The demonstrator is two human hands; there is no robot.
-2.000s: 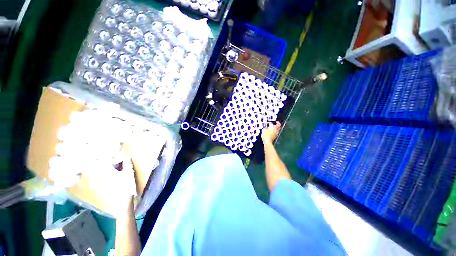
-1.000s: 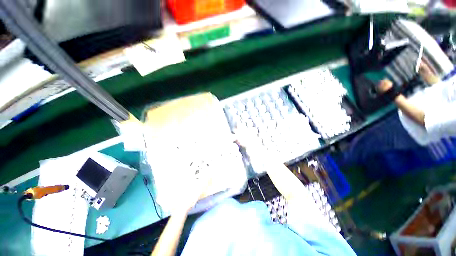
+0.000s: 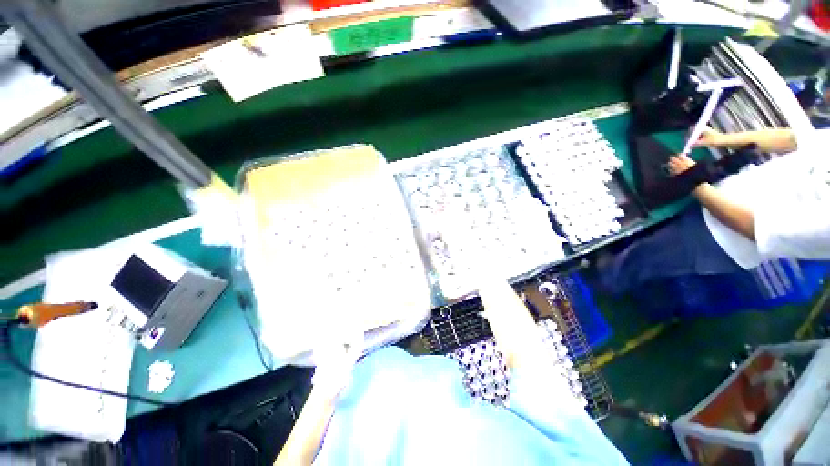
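Observation:
A lined box (image 3: 314, 164) with tan cardboard at its far end holds many small white round parts (image 3: 337, 246). My left hand (image 3: 339, 350) is at the box's near edge, overexposed, so its grip cannot be told. My right hand (image 3: 491, 284) is over the near edge of the clear blister tray (image 3: 473, 205); it is washed out against the tray and its fingers cannot be made out. A tray of white parts with dark centres (image 3: 480, 369) lies on the wire rack (image 3: 582, 364), partly behind my right arm.
A black tray of white parts (image 3: 573, 177) lies beyond the blister tray. Another person (image 3: 764, 196) works at the right. A grey meter (image 3: 177, 305), an orange-handled tool (image 3: 56, 312) and a white scalloped piece (image 3: 160, 376) are at the left. A grey-framed cart (image 3: 755, 400) stands lower right.
Since one second ago my left hand has moved down from inside the box to its near edge. My right hand has moved slightly nearer me. The view has turned from the rack to the bench since the first frame.

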